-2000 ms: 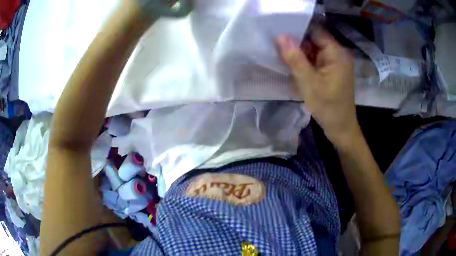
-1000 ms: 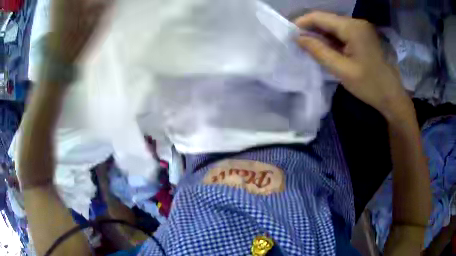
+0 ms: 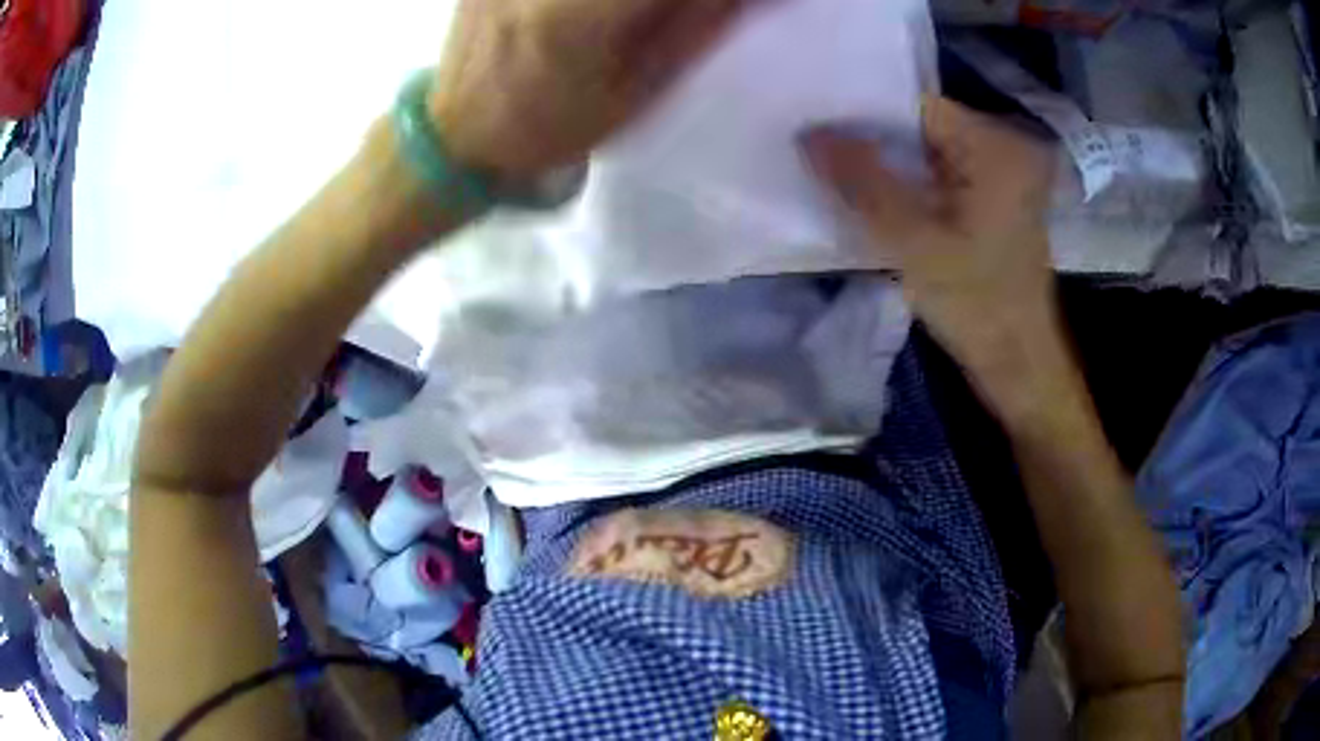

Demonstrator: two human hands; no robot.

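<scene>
The white garment piece lies over the machine table's front edge, and white cloth hangs down onto my lap. My left hand, with a green bangle at the wrist, is over the cloth at the top; its fingers are blurred and reach the picture's edge, so its grip cannot be told. My right hand is at the cloth's right edge, thumb and fingers on either side of it, slightly blurred. The needle area is not visible.
A white label strip lies on the table at the right, beside hanging grey strips. Thread cones cluster below the table at left, next to a crumpled white heap. Blue garment pieces lie at right.
Since one second ago, my left hand has moved right across the cloth from the upper left. My right hand has moved slightly left and down. The cloth lies flatter over the table edge.
</scene>
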